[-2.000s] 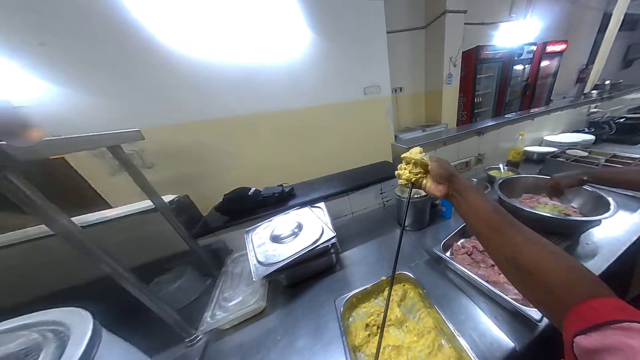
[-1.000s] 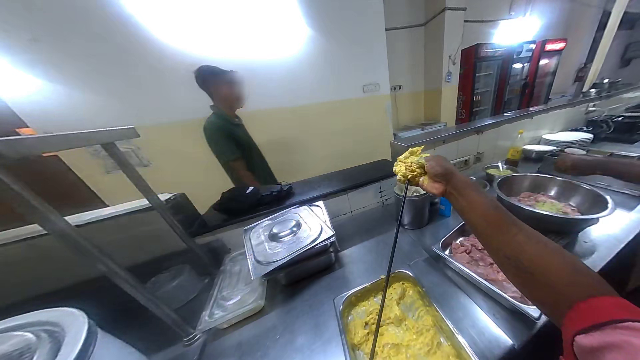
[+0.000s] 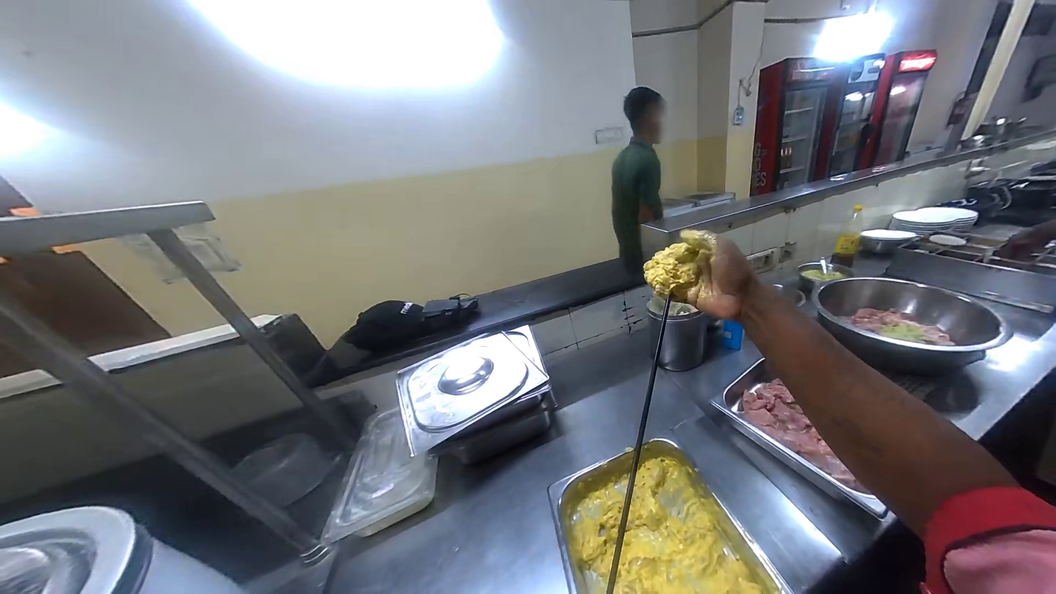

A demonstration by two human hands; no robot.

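Observation:
My right hand [image 3: 719, 276], smeared with yellow marinade, is at the upper end of a long dark metal skewer [image 3: 640, 437]. Its fingers are closed around a lump of yellow-coated meat [image 3: 672, 268] there. The skewer slants down in front of a steel pan [image 3: 561, 503] of yellow marinated pieces [image 3: 660, 528]; its lower end is out of frame. My left hand is not in view. To the right of that pan lies a steel tray [image 3: 726, 404] of raw pink meat [image 3: 792, 421], partly behind my forearm.
A large steel bowl [image 3: 982, 330] holds meat with green paste. A steel canister [image 3: 683, 338] stands behind my hand. At left are a lidded steel container [image 3: 466, 388], a plastic-lidded box [image 3: 384, 470] and a metal frame [image 3: 223, 305]. A person [image 3: 638, 181] stands beyond the ledge [image 3: 528, 305].
The person in the green shirt, absent two seconds ago, has moved rightward along the wall since one second ago. My right hand stays raised in nearly the same place with the skewer.

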